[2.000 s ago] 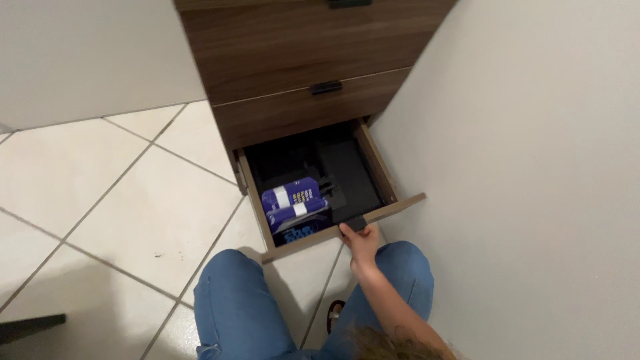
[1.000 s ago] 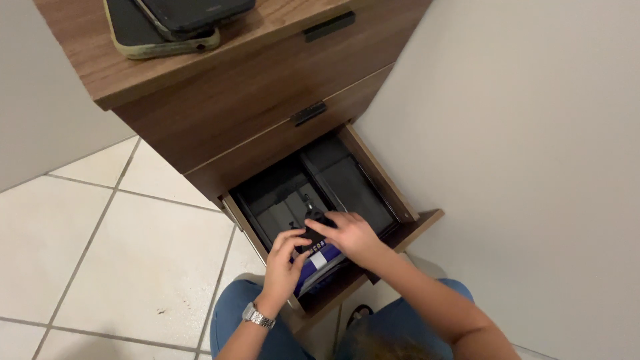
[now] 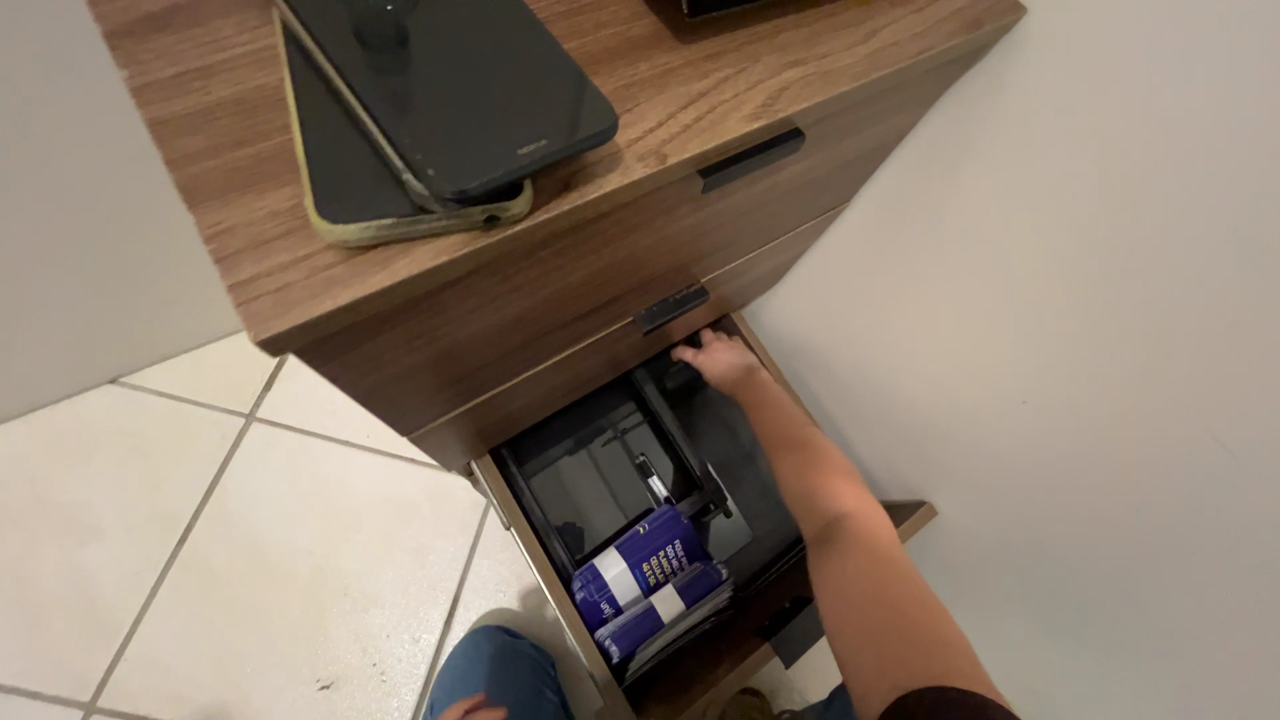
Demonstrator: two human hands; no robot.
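Observation:
My right hand reaches into the back right corner of the pulled-out bottom drawer, its fingers at a dark thing there; whether they grip it cannot be told. My left hand rests by my knee at the bottom edge, mostly out of frame. Inside the drawer lie two banded bundles of blue printed leaflets at the front left, a pen behind them, and a black glossy tray or panel. A flat black item fills the right side, partly under my forearm.
Two stacked smartphones lie on the wooden cabinet top. Above the pulled-out drawer are drawer fronts with black handles. A pale wall stands close on the right. Light floor tiles spread at the left.
My right hand has moved from the leaflet bundles to the drawer's back right corner. My left hand has left the drawer and is now by my knee. The view has moved closer to the cabinet.

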